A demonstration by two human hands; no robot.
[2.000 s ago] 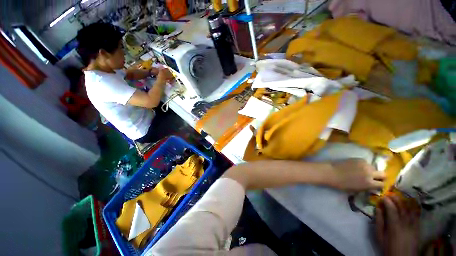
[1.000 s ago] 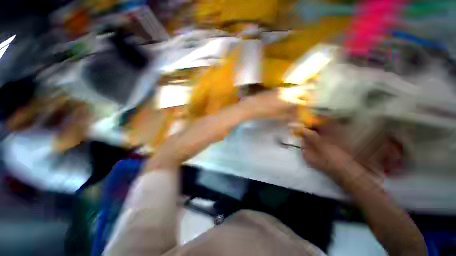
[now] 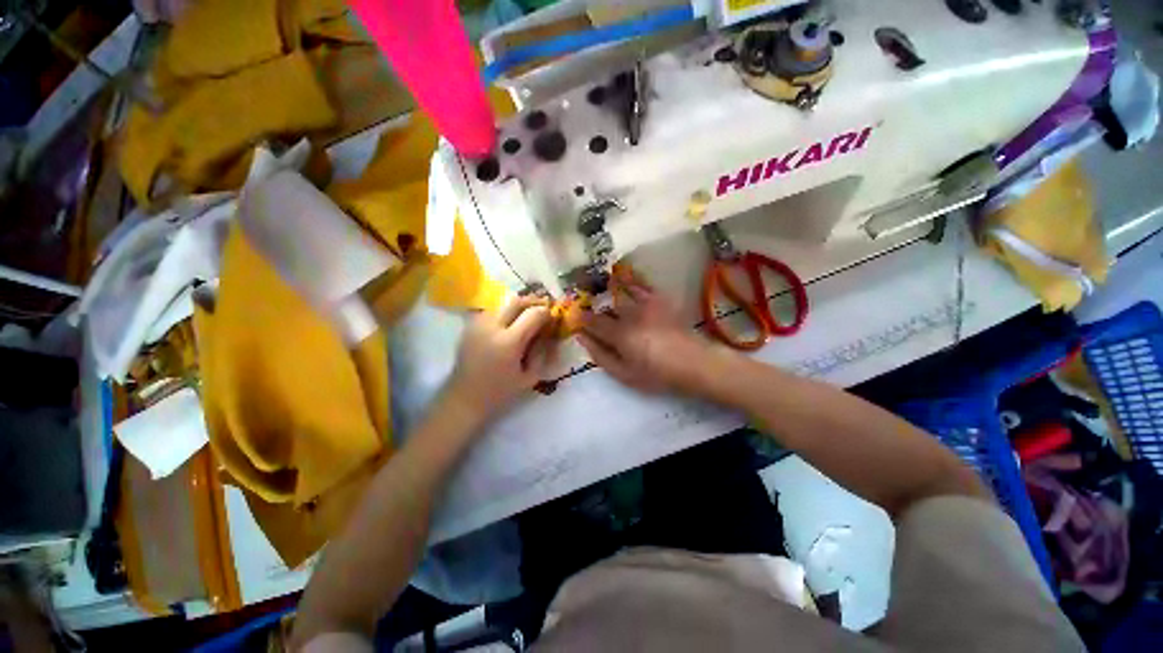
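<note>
The white HIKARI sewing machine stands in front of me, its needle end at the left. A small mustard-yellow piece lies under the presser foot area, mostly hidden by my fingers. My left hand holds its left side on the machine bed. My right hand holds its right side, fingertips close to the presser foot. The needle itself cannot be made out. Scissors with red-orange handles lie under the machine arm, right of my right hand.
Mustard-yellow fabric with white pieces is heaped left of the needle, partly over cardboard with orange-brown tape. A pink holder rises at the machine head. A yellow-and-white bundle lies at the right end. A blue crate holds dark and pink cloth.
The view has swung right and down from the neighbouring worker and left crate to the machine. Both hands remain together at the yellow piece by the needle.
</note>
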